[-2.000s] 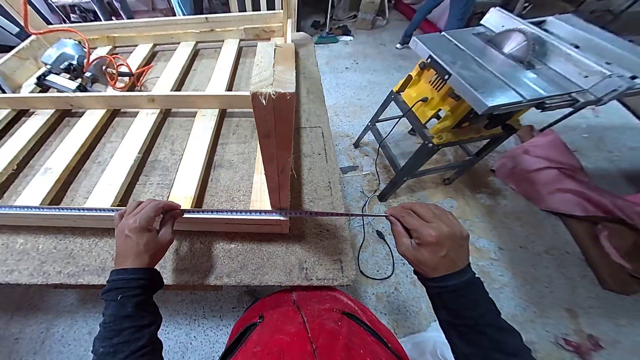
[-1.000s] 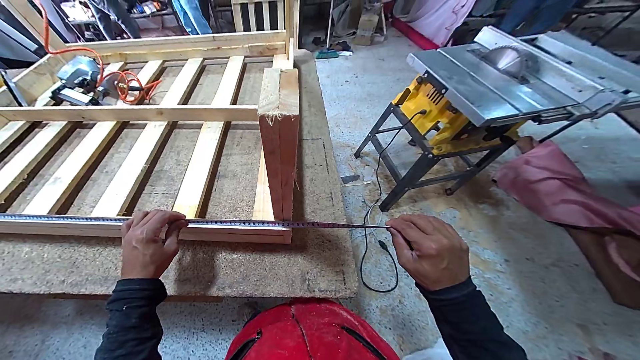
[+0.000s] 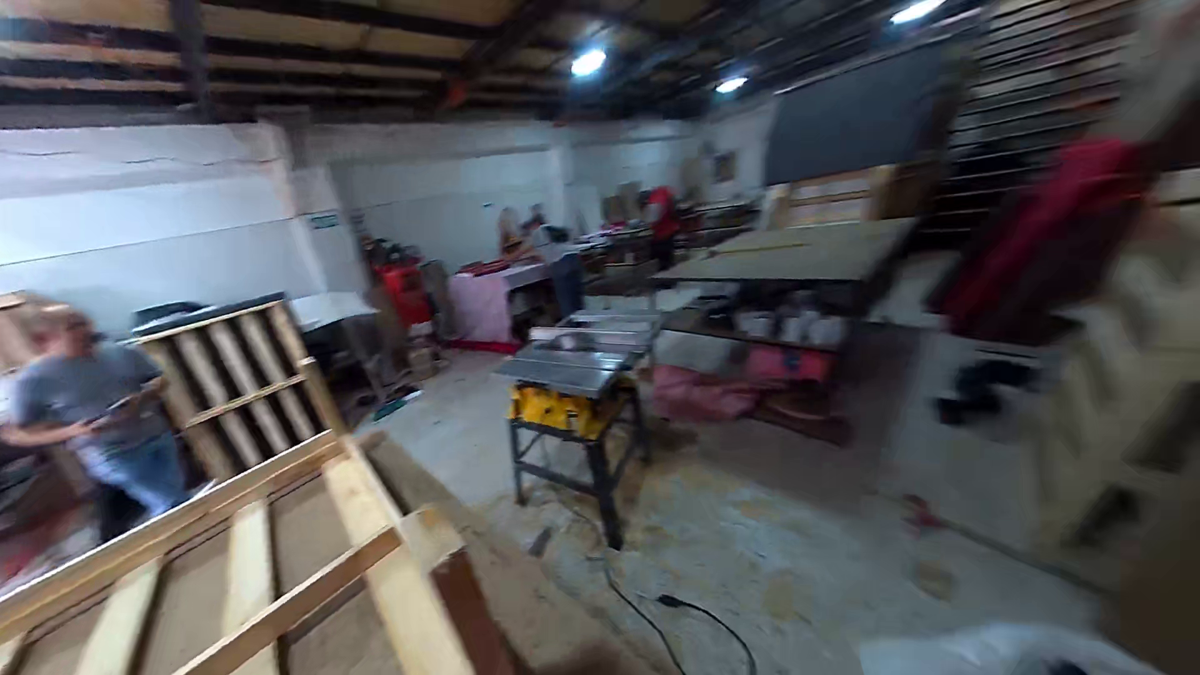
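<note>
Neither my left hand nor my right hand shows in the head view now. At the lower left lies the slatted wooden frame (image 3: 248, 562), its pale slats running between long boards, with a thick post (image 3: 436, 544) at its corner. Beneath it is the particle-board tabletop (image 3: 525, 600). The near rail and the tape measure seen before are out of view. The picture is blurred by motion.
A table saw (image 3: 572, 370) on a yellow and black stand is at the centre. Its black cable (image 3: 698, 609) lies on the floor. A person (image 3: 98, 403) stands at the left beside another slatted frame (image 3: 244, 389). Pink fabric (image 3: 703, 394) lies behind the saw.
The view has swung up and to the right across the workshop. Both my hands, earlier at the tape measure along the near rail, are out of view.
</note>
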